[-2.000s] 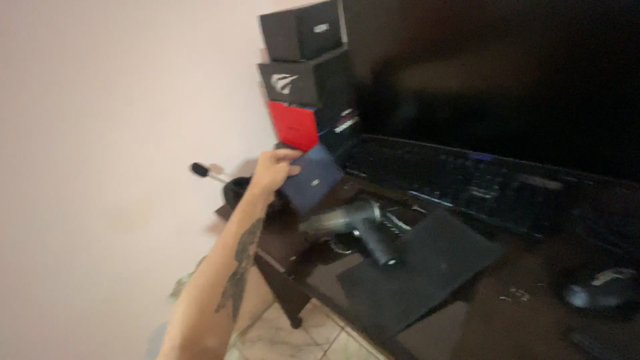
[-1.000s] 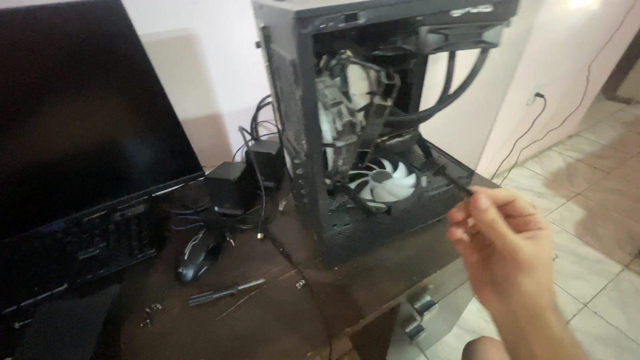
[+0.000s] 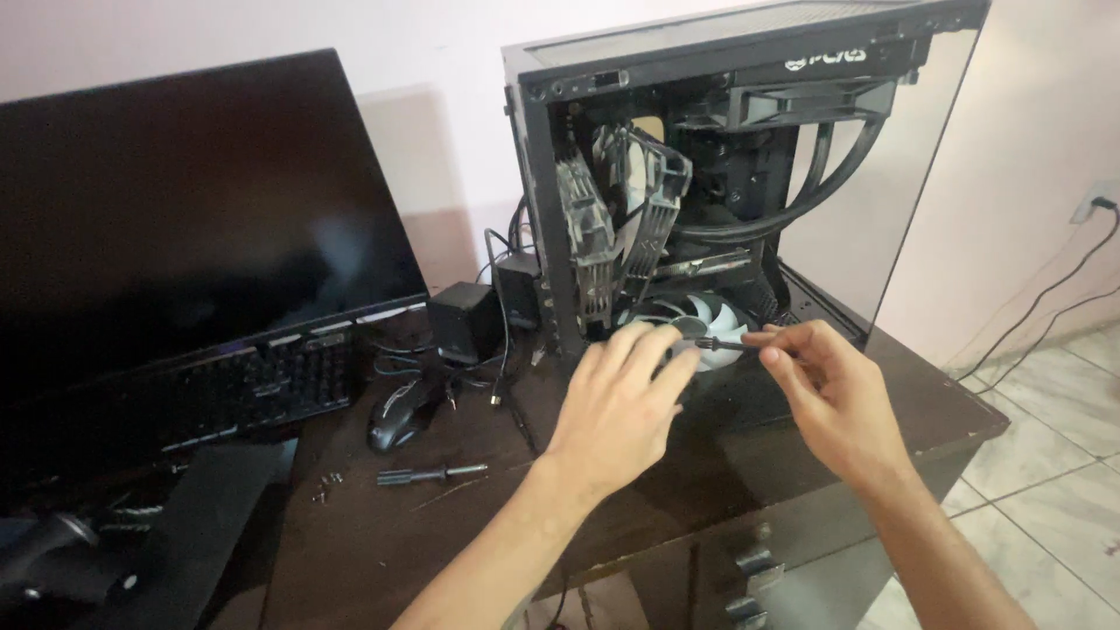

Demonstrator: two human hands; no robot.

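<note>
Inside the lower front of a black computer case (image 3: pixel 535 219) lies a fan with white blades (image 3: pixel 713 319). Just in front of it my right hand (image 3: pixel 827 385) pinches a thin black cable (image 3: pixel 731 345) between thumb and fingers. My left hand (image 3: pixel 626 394) is at the cable's other end, its fingers bent; whether they grip the end cannot be told. Two black cooler tubes (image 3: pixel 844 171) curve in the upper part of the case. More cooling parts (image 3: pixel 643 210) stand at its left side.
A screwdriver (image 3: pixel 429 474), loose screws (image 3: pixel 328 486) and a black mouse (image 3: pixel 402 411) lie on the dark desk (image 3: pixel 385 542). Left are a monitor (image 3: pixel 201 210), a keyboard (image 3: pixel 271 385) and a dark flat panel (image 3: pixel 210 516). Small speakers (image 3: pixel 464 322) and cables stand beside the case.
The view has swung right from the stacked boxes to the computer case. My left hand has come in beside the cable. My right hand, raised at the case's right a second ago, is now before the fan.
</note>
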